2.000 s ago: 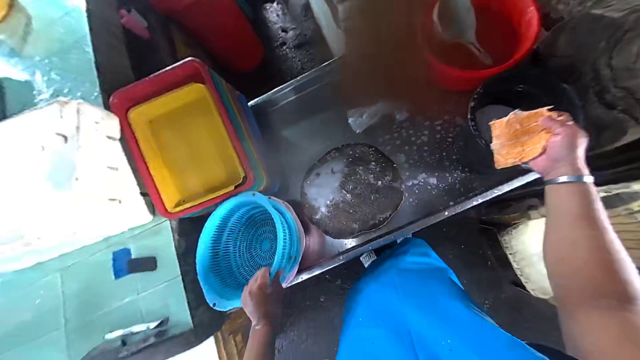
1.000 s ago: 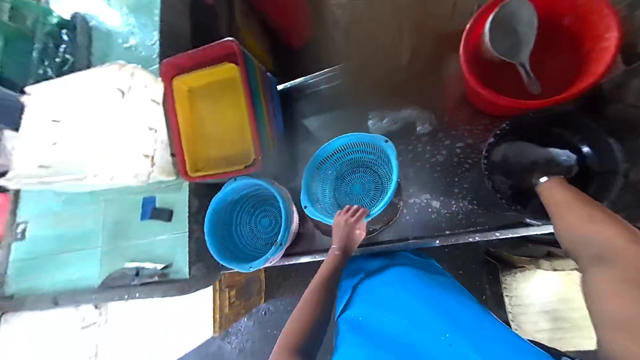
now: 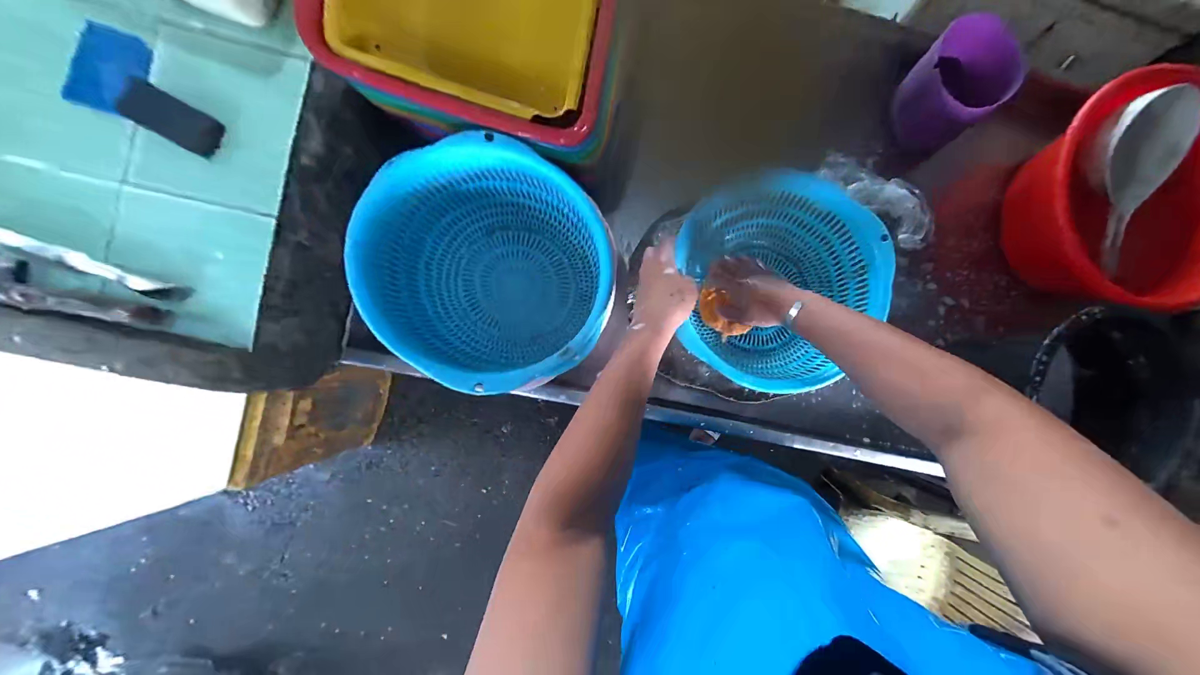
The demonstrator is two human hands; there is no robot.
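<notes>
A blue perforated plastic basket (image 3: 834,253) is on a dark round patch of the wet metal counter. My left hand (image 3: 666,291) grips its left rim. Inside it, my right hand (image 3: 750,292) presses an orange scrubbing cloth or mesh (image 3: 720,314) against the basket's wall; the fingers are partly hidden and blurred. To the left stands another blue perforated basket (image 3: 516,272), apparently stacked on a paler one, with nothing seen inside. A black bucket (image 3: 1116,384) stands right of my right forearm.
Stacked rectangular tubs, yellow (image 3: 459,47) on top, stand behind the left basket. At the right are a purple plastic container (image 3: 956,80) and a red bucket (image 3: 1050,206) holding a metal dipper (image 3: 1148,150). Clear crumpled plastic (image 3: 886,202) touches the basket's far side. The counter's metal edge (image 3: 797,439) runs before me.
A blue basket has come onto the round patch, where none stood two seconds ago. My right hand has moved from the black bucket into this basket with the orange cloth or mesh.
</notes>
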